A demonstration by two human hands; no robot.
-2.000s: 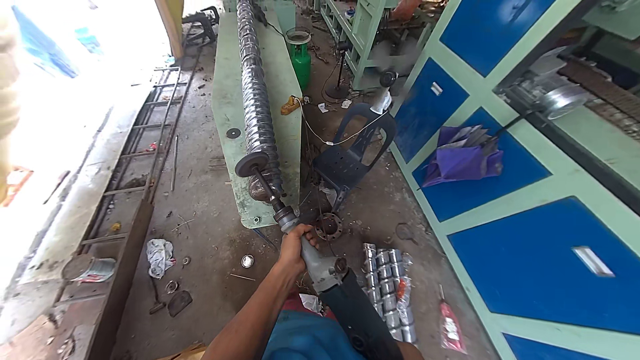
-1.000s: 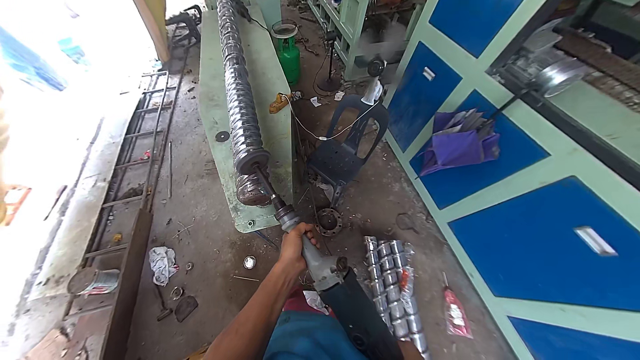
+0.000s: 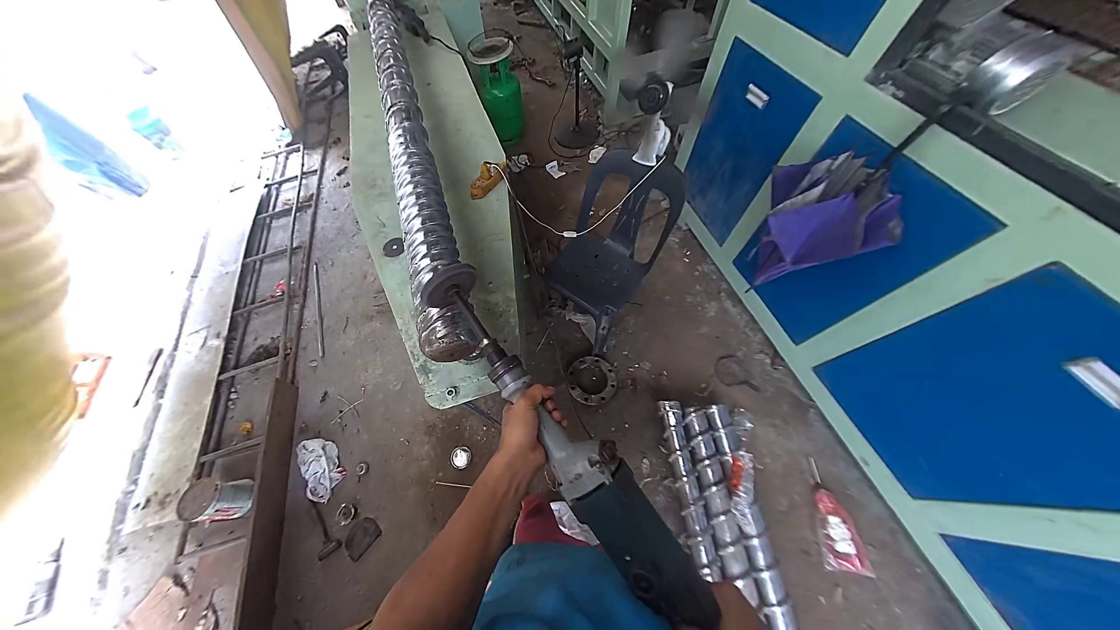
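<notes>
A long electric die grinder [image 3: 573, 464] with a grey metal neck and dark body runs from beside my torso up to a big metal screw shaft. My left hand [image 3: 525, 429] is wrapped around its neck. At the far end of its spindle a round disc wheel [image 3: 449, 284] meets the near part of the spiral, shiny screw shaft [image 3: 411, 157], which lies lengthwise on a pale green steel bench [image 3: 481, 236]. My right hand is hidden at the rear of the grinder; only the forearm [image 3: 733, 608] shows at the bottom edge.
A dark plastic chair [image 3: 604, 262] with a small fan [image 3: 652, 105] stands right of the bench. Beyond is a green gas cylinder [image 3: 500, 96]. Several smaller screws [image 3: 722, 499] and a flanged ring [image 3: 592, 381] lie on the floor. Blue-panelled cabinets [image 3: 954, 376] line the right; a metal ladder [image 3: 262, 306] lies left.
The disc wheel has moved a little along the screw shaft, near its closest end. My left hand keeps its hold on the grinder's neck. The view has shifted slightly.
</notes>
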